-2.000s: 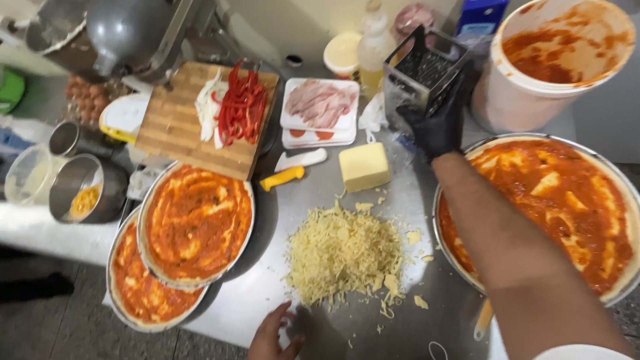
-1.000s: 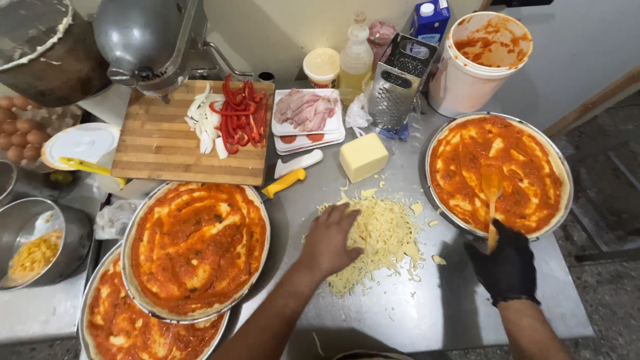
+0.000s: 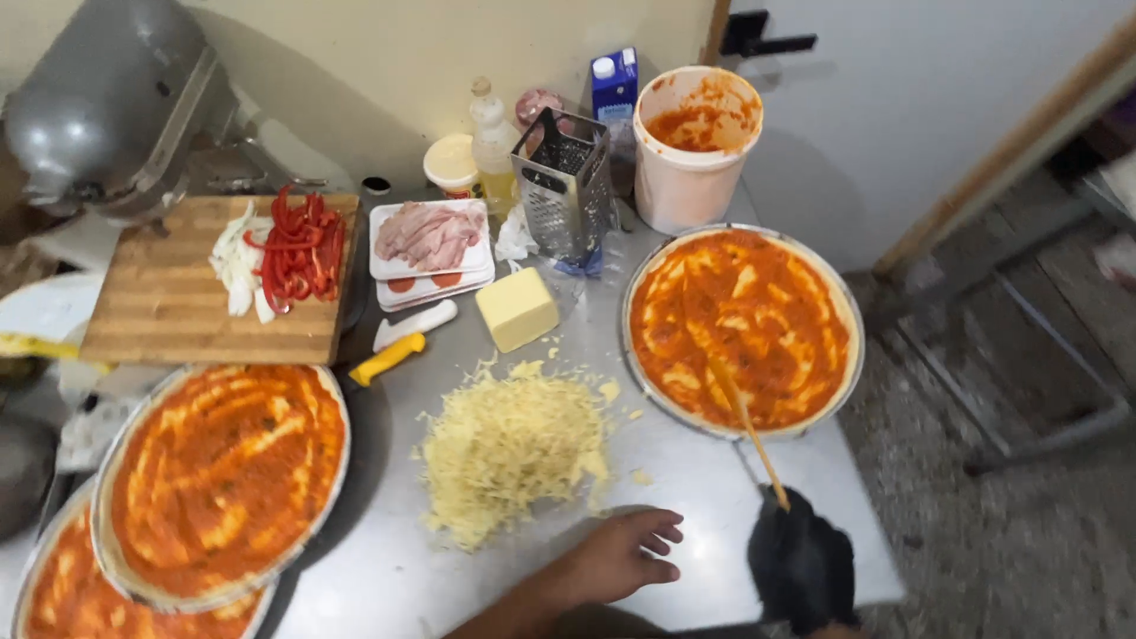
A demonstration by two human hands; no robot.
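Note:
My right hand (image 3: pixel 800 555), in a black glove, grips the handle of a wooden spoon (image 3: pixel 750 435). The spoon's far end rests in the tomato sauce on the right pizza base (image 3: pixel 741 324), which sits in a round metal pan. My bare left hand (image 3: pixel 626 555) holds nothing, its fingers apart, just below the heap of grated cheese (image 3: pixel 515 448). A block of cheese (image 3: pixel 517 309) lies behind the heap. Two more sauced bases are at the left, the upper one (image 3: pixel 226 479) overlapping the lower one (image 3: pixel 146 586).
A cutting board (image 3: pixel 177 284) bears sliced red pepper and onion. Near it are trays of sliced meat (image 3: pixel 429 238) and a yellow-handled knife (image 3: pixel 388 358). Behind stand a box grater (image 3: pixel 568 191), an oil bottle (image 3: pixel 493 146), a sauce bucket (image 3: pixel 692 182) and a mixer (image 3: pixel 111 98).
The grater, in my gloved hand two seconds ago, stands released; that hand now holds the spoon. My left hand has moved off the grated cheese toward the right and nearer the front edge.

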